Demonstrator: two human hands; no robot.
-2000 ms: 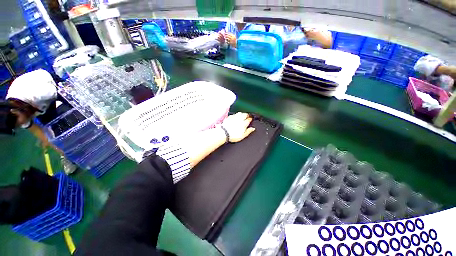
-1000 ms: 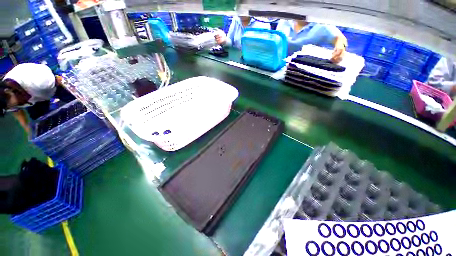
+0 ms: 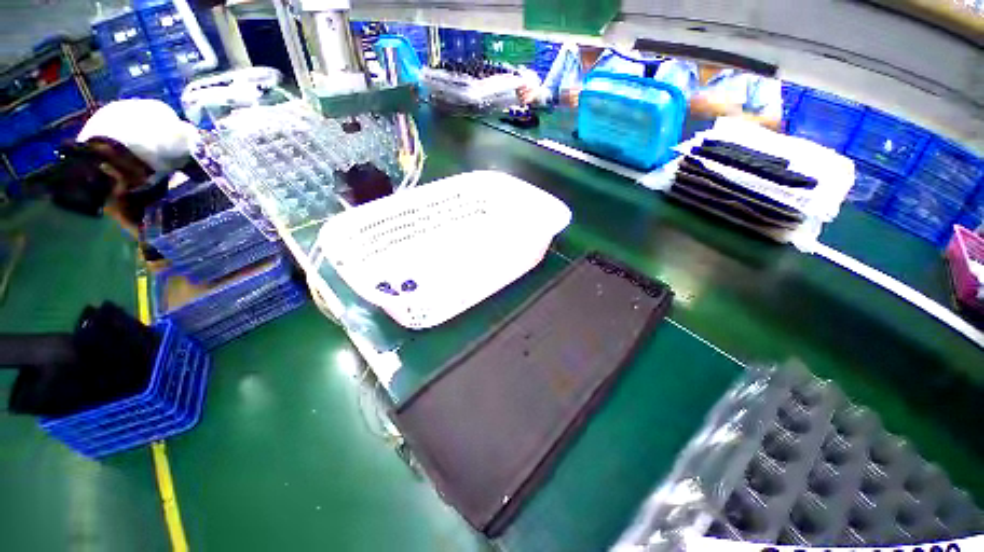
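Neither of my hands is in the picture. The long black foam pad or flat tray (image 3: pixel 529 394) lies on the green bench in front of me, with small dark parts along its far end. The white oval basket (image 3: pixel 448 253) stands beyond it to the left, with two small round black parts (image 3: pixel 397 288) inside near its front. The clear blister tray (image 3: pixel 831 464) lies at the lower right. Only the edge of the white release liner sheet (image 3: pixel 842 546), with the tops of some rings, shows at the bottom rim.
Clear blister trays (image 3: pixel 291 162) lie at the left beyond the basket. Across the bench are a bright blue bin (image 3: pixel 631 119) and stacked black pieces on white sheets (image 3: pixel 755 178). A person in a white cap (image 3: pixel 140 135) is at the left. A blue crate (image 3: pixel 140 399) stands on the floor.
My left arm and hand, over the black pad two seconds ago, are gone from view. The view has shifted, so bench things sit further right and less of the ring sheet shows.
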